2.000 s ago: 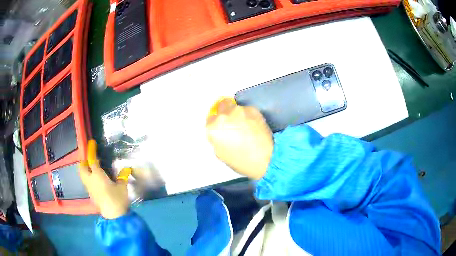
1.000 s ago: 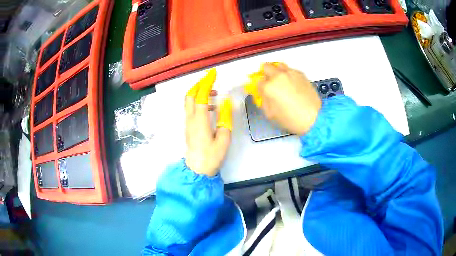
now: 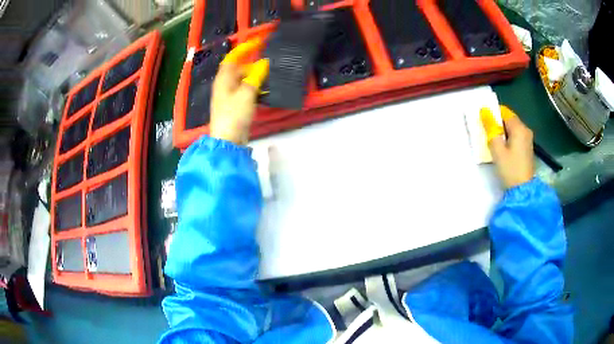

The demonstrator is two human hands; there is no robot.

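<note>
My left hand (image 3: 235, 94), with yellow finger cots, holds a dark phone back (image 3: 293, 60) by its left side above the rear foam tray. The phone back is tilted and slightly blurred, with fine pale lines on it. My right hand (image 3: 515, 144), also with yellow cots, has its fingertips on a small cream-yellow pad (image 3: 483, 144) at the right end of the white mat (image 3: 377, 181). The fingers hide part of the pad. A blurred whitish film or strip (image 3: 266, 171) shows near the mat's left end.
The rear red-orange foam tray (image 3: 404, 80) holds dark phone backs in its pockets. Another foam tray (image 3: 143, 168) stands at the left with dark and grey backs. A black stick (image 3: 547, 158) and a metal dish (image 3: 571, 107) lie at the right. Crinkled plastic lies around the back.
The grey phone is gone from the mat. My left hand has moved up to the rear tray and holds a dark back. My right hand has moved to the mat's right end, where the pad now shows.
</note>
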